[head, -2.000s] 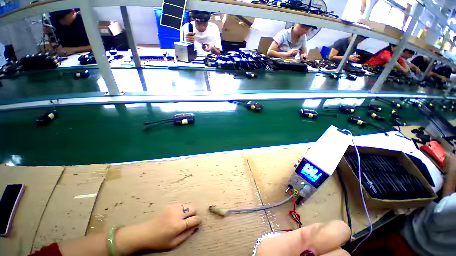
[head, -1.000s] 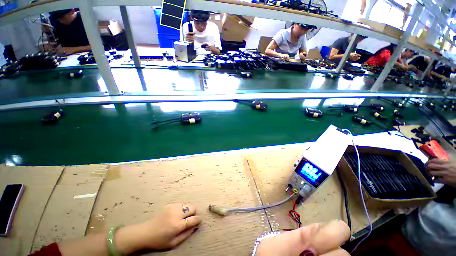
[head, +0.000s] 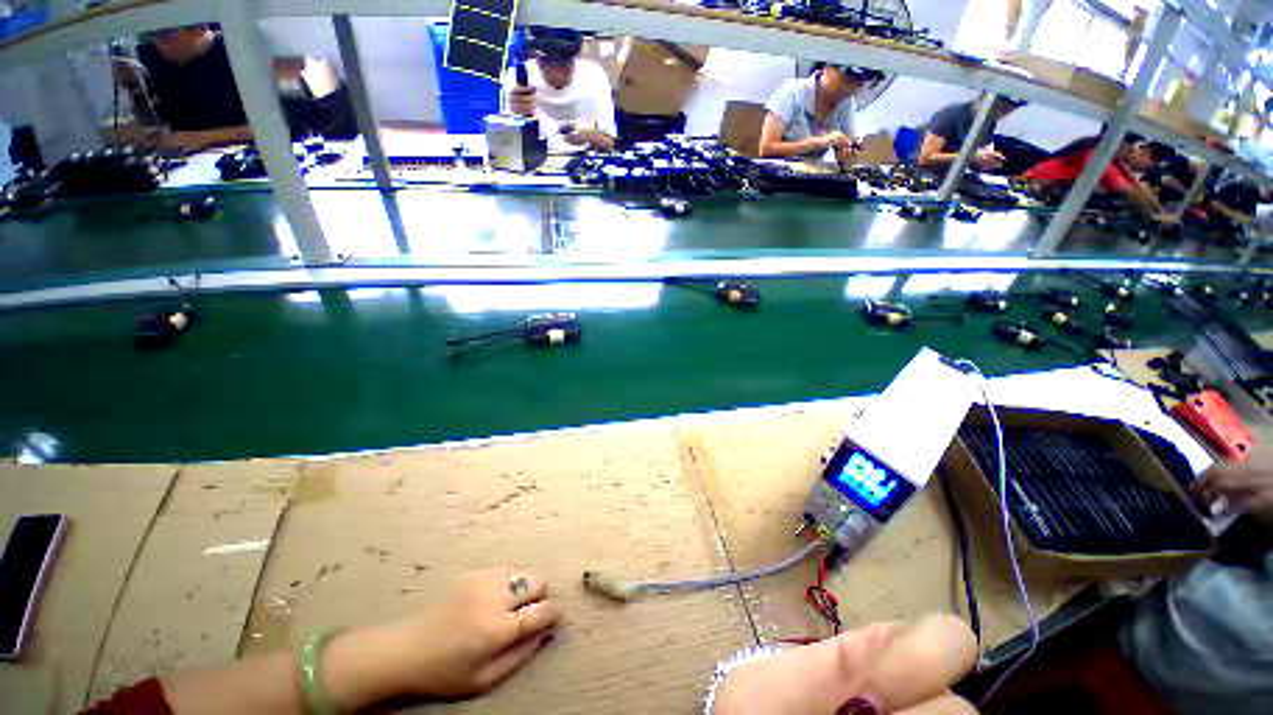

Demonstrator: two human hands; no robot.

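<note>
My left hand (head: 489, 631) rests palm down on the cardboard-covered bench (head: 419, 517), fingers together and curled, nothing visible in it. My right hand (head: 859, 671) is large and close at the bottom edge, partly cut off; its fingers look bent, and whether it holds anything is hidden. The test lead (head: 705, 583) lies on the cardboard between my hands, its pale end (head: 605, 587) near my left fingertips and touching nothing. It runs to the tester (head: 894, 444), whose blue screen is lit. Red and black clip wires (head: 824, 601) hang at its front.
A green conveyor belt (head: 349, 377) crosses behind the bench with several black corded units (head: 553, 328) on it. A carton of black parts (head: 1103, 566) stands right of the tester. A smartphone (head: 25, 584) lies far left. Another person's hand (head: 1240, 482) is at the carton's right edge.
The units on the near belt have moved slightly right. The other person's hand has come to the carton's right edge from farther right. My hands and the test lead have not visibly moved.
</note>
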